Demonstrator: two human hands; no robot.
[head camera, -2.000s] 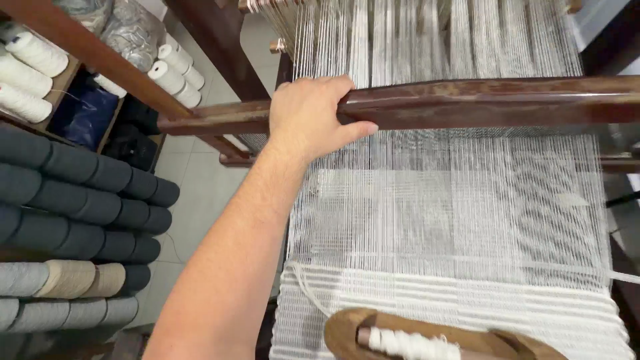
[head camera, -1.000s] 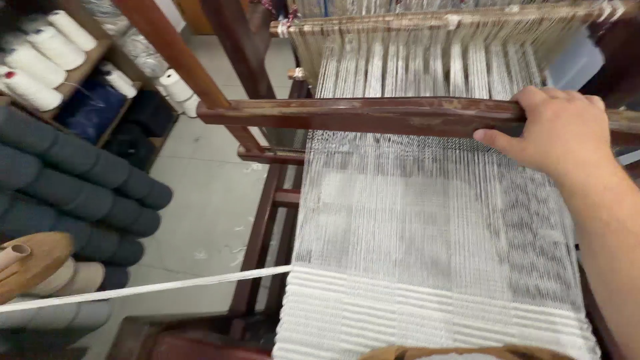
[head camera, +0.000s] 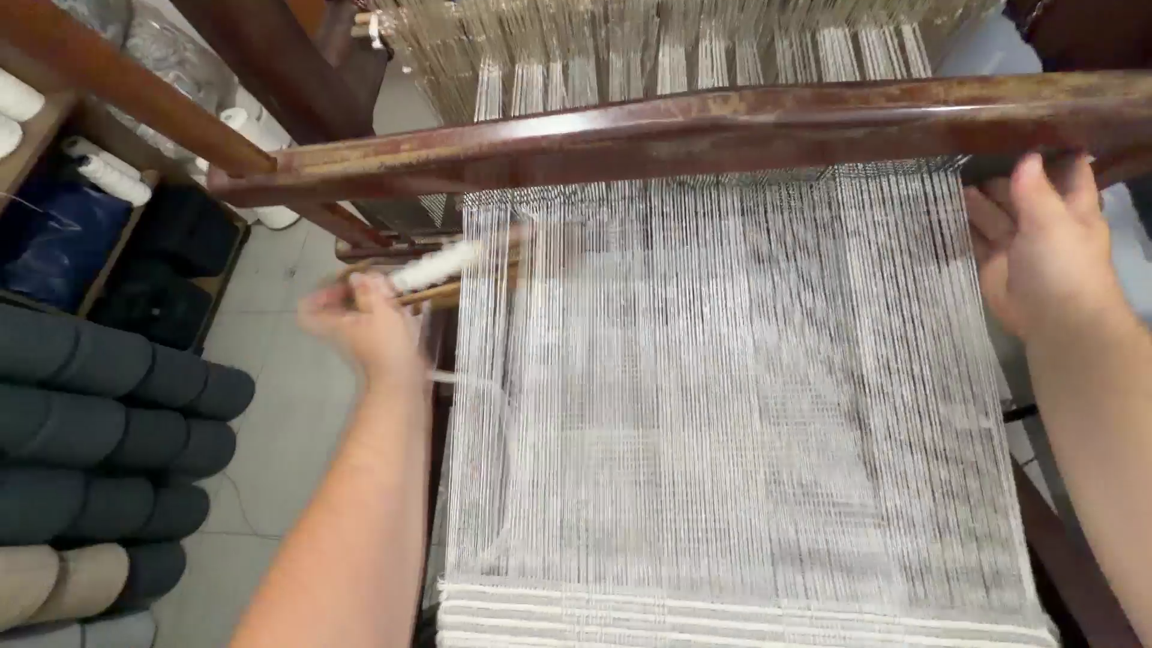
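Note:
A wooden boat shuttle (head camera: 441, 270) with white yarn wound in it lies at the left edge of the warp threads (head camera: 720, 360), its far end in among them. My left hand (head camera: 369, 315), blurred, grips its near end. A strand of white yarn (head camera: 445, 376) runs into the warp below it. My right hand (head camera: 1053, 234) is beside the warp's right edge, just under the loom's wooden beater bar (head camera: 684, 126), with its fingers apart and nothing seen in them. Woven white ribbed cloth (head camera: 738, 621) spans the bottom of the view.
Dark yarn cones (head camera: 99, 405) are stacked at the left, with beige cones (head camera: 90, 576) below. Behind them, a shelf holds white spools (head camera: 112, 175) and a dark blue plastic bag (head camera: 63, 225). A wooden loom post (head camera: 135, 81) slants across the upper left.
My right hand has left the beater bar and is now below it at the warp's right edge. My left hand has come into view, holding the shuttle at the left edge.

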